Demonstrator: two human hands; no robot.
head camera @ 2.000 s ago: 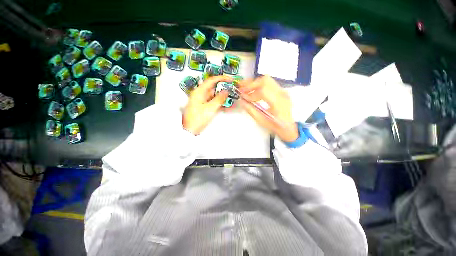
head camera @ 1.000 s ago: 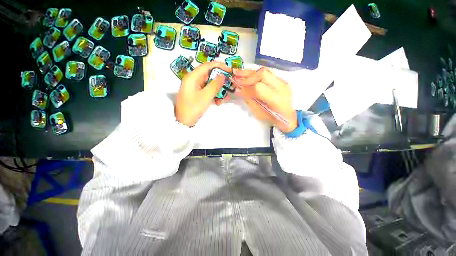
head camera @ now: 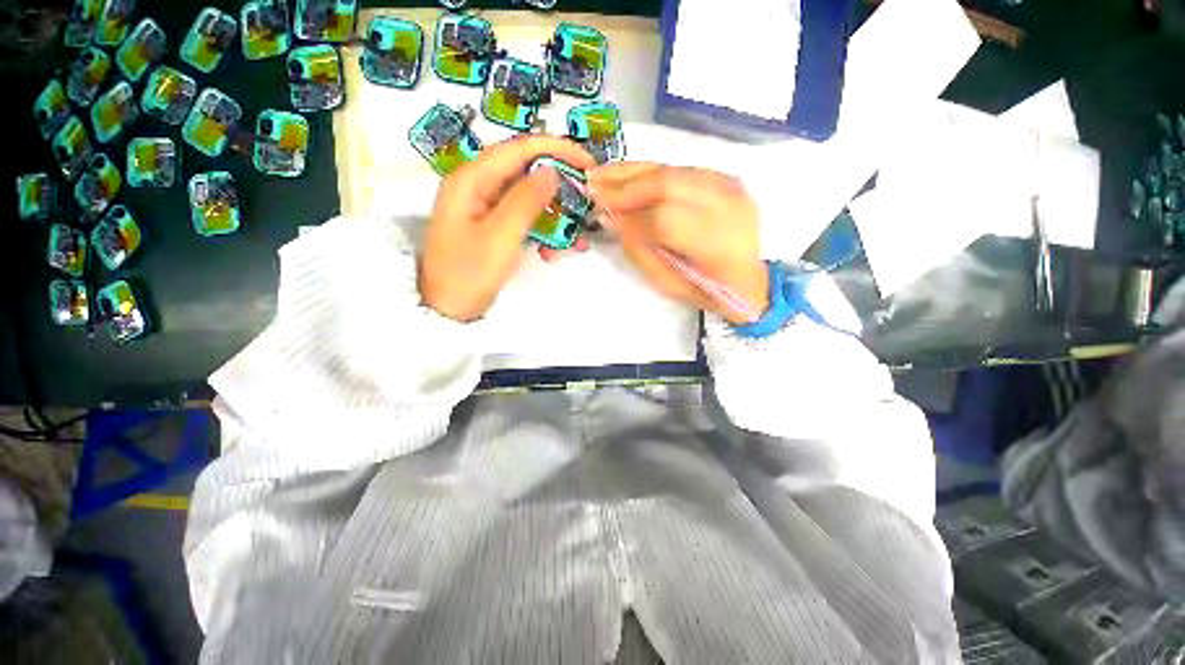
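Note:
My left hand [head camera: 478, 231] grips a teal-edged watch housing [head camera: 559, 224] above the white work sheet [head camera: 585, 312]. The housing is tilted, with green, yellow and silver parts inside, and my fingers cover part of it. My right hand [head camera: 689, 234] holds slim pink tweezers [head camera: 708, 282] pen-like, their tip at the upper right of the housing. The tip is too small and blurred to tell if it holds anything. A blue strap is on my right wrist.
Many similar housings [head camera: 212, 124] lie on the dark green mat at left, and several [head camera: 516, 91] on the pale board ahead. A dark blue tray [head camera: 814, 111] with white contents stands ahead right. Loose white papers [head camera: 929, 208] and a thin metal tool [head camera: 1042, 260] lie at right.
The view has shifted, so the bench items sit higher and the left housings further left. The held housing is turned and shows more of its green and yellow inside. Both hands keep their hold.

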